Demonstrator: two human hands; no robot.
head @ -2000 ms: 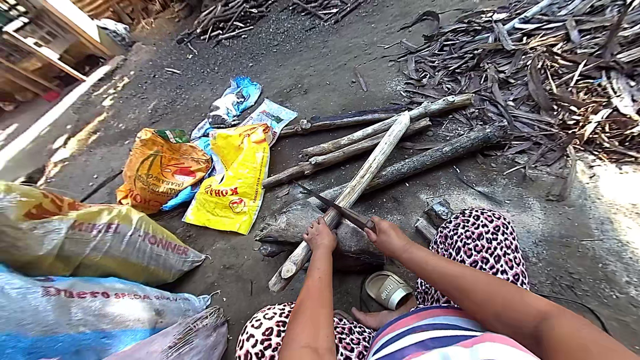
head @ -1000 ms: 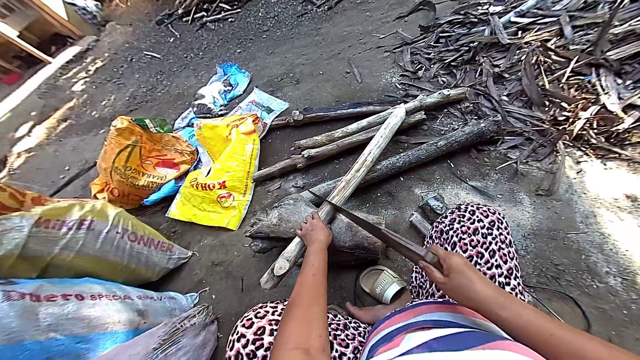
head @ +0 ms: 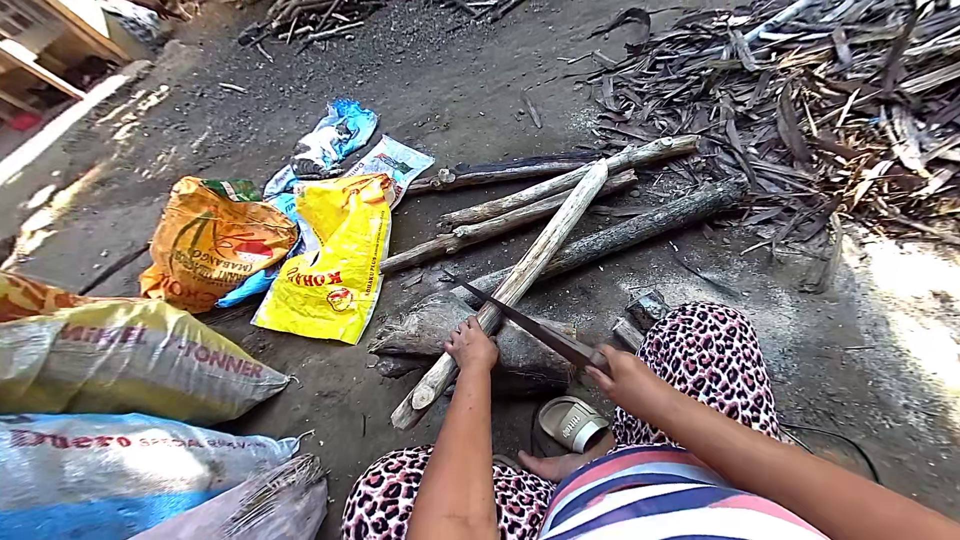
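Note:
My left hand [head: 472, 345] grips a pale wooden pole [head: 541, 251] near its lower end. The pole lies slanting across a thick log [head: 525, 349] and over a darker pole [head: 645, 229]. My right hand [head: 621, 377] is closed around the handle end of a long dark blade, which looks like a saw [head: 541, 330]. The blade crosses the top of the pale pole just beyond my left hand, its narrow tip past the far side. Whether it has cut into the wood cannot be seen.
Several more poles [head: 517, 206] lie beyond on the dirt ground. A yellow printed sack [head: 334, 262] and an orange sack [head: 217, 247] lie to the left, filled sacks [head: 150, 360] nearer me. Dry husks [head: 840, 120] are heaped at the right. A sandal [head: 573, 424] is below the log.
The blade and my right hand were nearer the pole two seconds ago, moved away to the right a second ago, and are now somewhat closer again. My left hand keeps its hold.

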